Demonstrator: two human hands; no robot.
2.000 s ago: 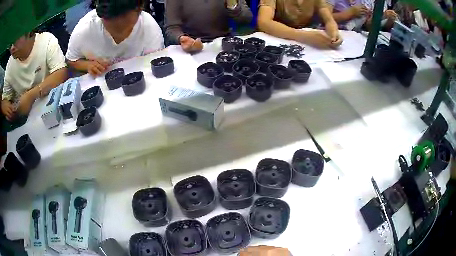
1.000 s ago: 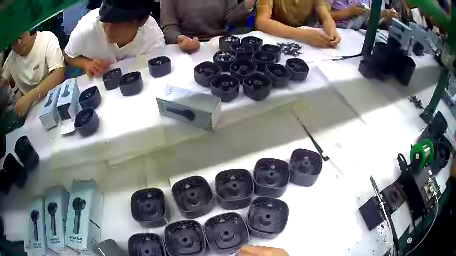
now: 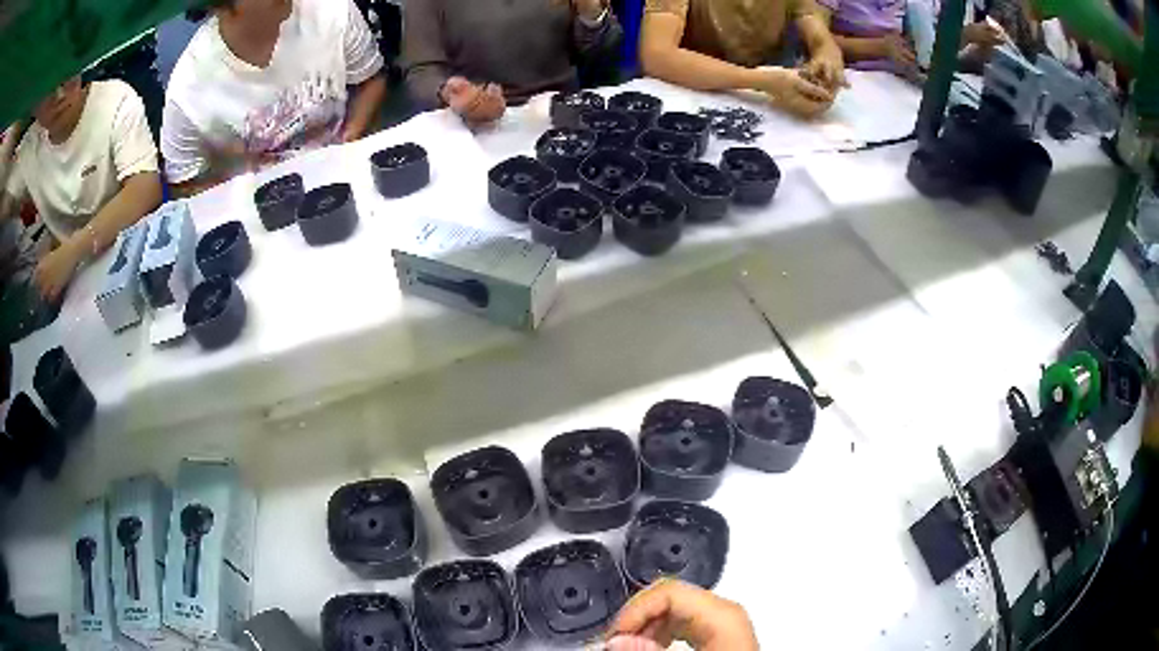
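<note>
Dark rounded-square housings [image 3: 591, 477] stand open side up in two rows on the white sheeting, each with a raised round boss inside. My right hand [image 3: 680, 617] is at the bottom edge, right of the centre, partly cut off. Its fingers are bent and point left, beside the near rim of a front-row housing [image 3: 571, 591]. The fingertips are close together at the picture's edge; whether they hold a small part cannot be told. My left hand is not in view.
Teal-white boxes [image 3: 207, 553] stand near left, another box [image 3: 475, 282] lies mid-table. A thin dark tool [image 3: 794, 356] lies beyond the housings. Green spool [image 3: 1070, 387], black blocks and metallic rod [image 3: 966, 506] are at right. People sit opposite behind more housings [image 3: 613, 174].
My right hand has come further up into the picture, showing its bent fingers. Across the table, the person in the white printed shirt has straightened up. The near housings keep their layout.
</note>
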